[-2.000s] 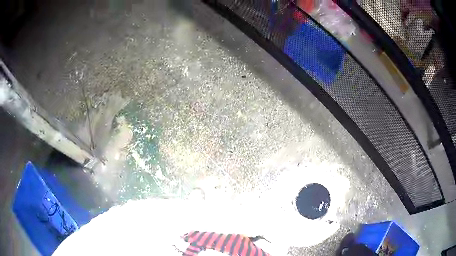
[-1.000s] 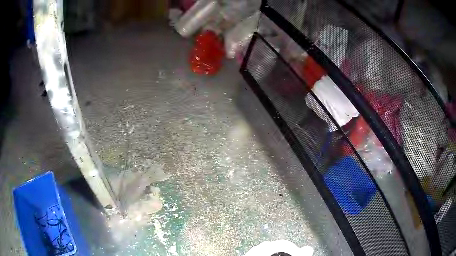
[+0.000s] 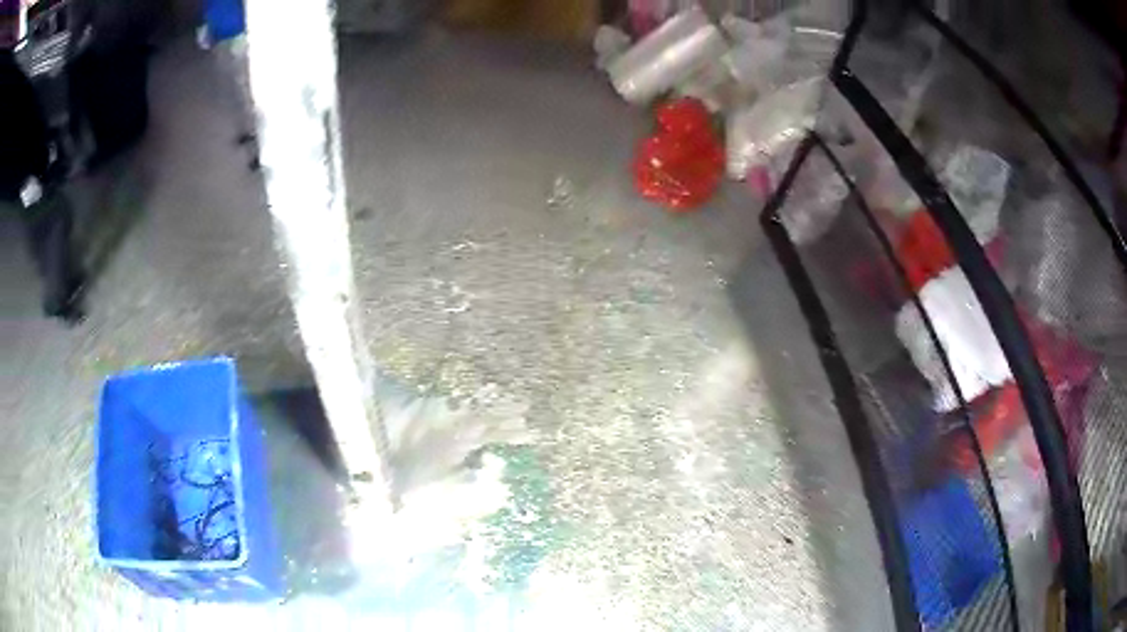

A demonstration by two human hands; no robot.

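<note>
Neither of my hands is in the picture. The mesh panels stand at the right: a smaller black frame (image 3: 845, 393) and a larger curved black frame (image 3: 989, 266) beside it, both see-through and cut off by the picture's edge. Blurred red, white and pink things and a blue container show through the mesh. No paint pot or brush is visible.
A blue crate (image 3: 185, 475) with dark thin curved strips stands on the speckled floor (image 3: 581, 333) at the left. A pale post (image 3: 315, 247) rises beside it. A red bag-like thing (image 3: 680, 154) and clear plastic wrap (image 3: 674, 56) lie at the back. A dark-clothed person (image 3: 47, 210) is far left.
The view has swung up and left. The panels, post and crate have moved to the right in the picture. The white glare with the dark round pot has left the bottom edge. A person appears far left.
</note>
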